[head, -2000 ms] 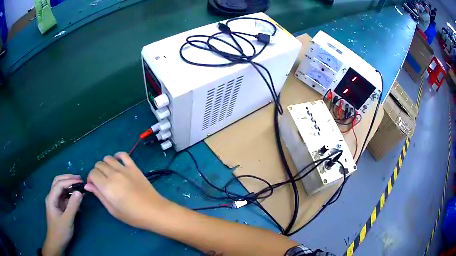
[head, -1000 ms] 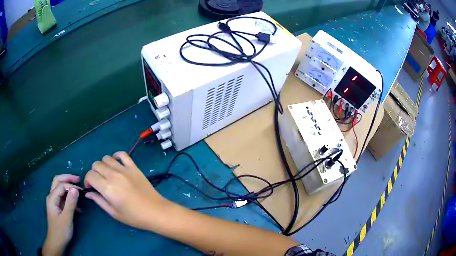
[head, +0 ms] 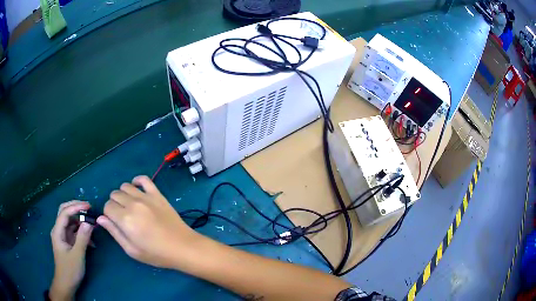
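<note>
My left hand (head: 70, 241) is at the lower left, thumb and fingers closed around a small dark connector (head: 84, 217) with a shiny, pale tip. My right hand (head: 141, 220) is just to its right, palm down, its thumb and fingertips pinching a black test lead (head: 97, 220) that meets the connector. Most of the lead and connector is hidden between the fingers. A red power supply lead (head: 158, 169) runs from the orange-red plug (head: 171, 155) down behind my right hand.
The large power supply (head: 253, 94) stands ahead, with coiled black cables (head: 267, 53) on top. The test box (head: 376, 167) and small power supply (head: 399, 82) stand on cardboard (head: 282, 167) at the right. Tangled black cables (head: 297, 230) lie beyond my right forearm.
The shiny, pale tip now shows at my left fingertips. The hands stay close together and have shifted only slightly. The black cables on the bench have moved a little.
</note>
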